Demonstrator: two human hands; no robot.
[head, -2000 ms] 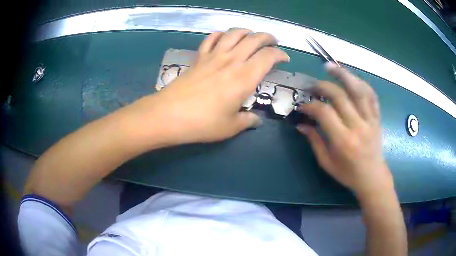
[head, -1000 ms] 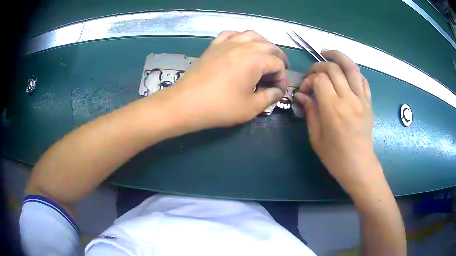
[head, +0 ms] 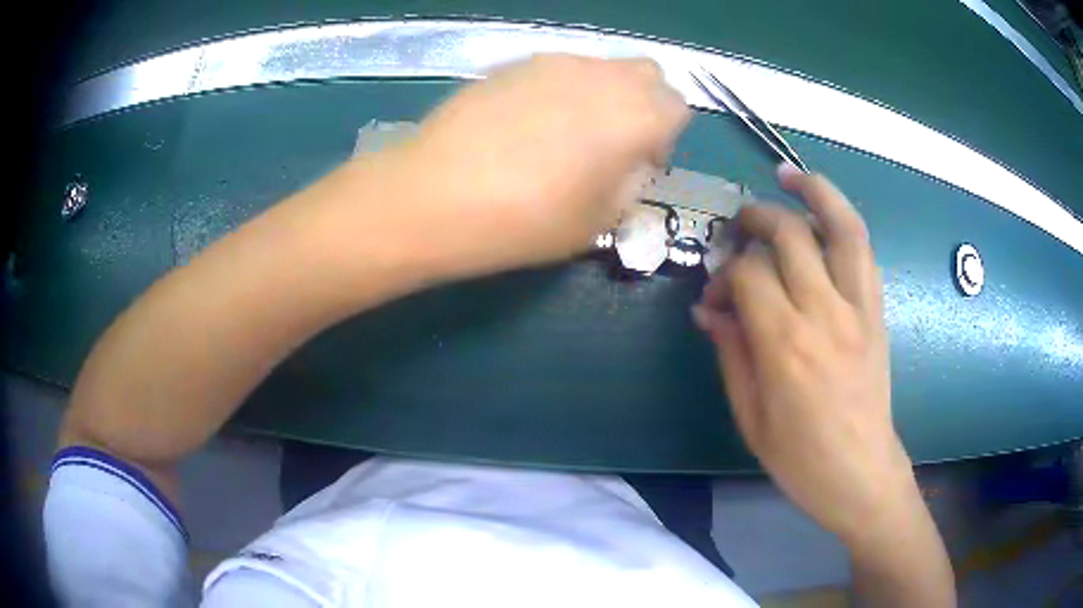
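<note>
A flat silver-grey jig [head: 701,190] with scalloped openings lies on the dark-green surface. Its middle is hidden under my left hand [head: 534,166], which is blurred, fingers curled; I cannot tell if it holds anything. Shiny small parts [head: 685,252] show at an opening between my hands. My right hand [head: 802,321] is at the jig's right end, thumb and fingertips close together at its edge. Silver tweezers [head: 751,119] stick out past my right hand's index finger, prongs pointing up-left over the metal strip.
A round speaker unit [head: 969,270] with a white ring lies to the right. A small crumpled-looking metal part [head: 75,197] lies at the far left. A shiny metal strip [head: 356,50] curves across beyond the jig. The green surface's near edge runs in front of my white shirt.
Since one second ago my left hand has lifted and blurred, its fingers curled, uncovering more of the jig's right part. My right fingertips have drawn slightly back and down from the opening.
</note>
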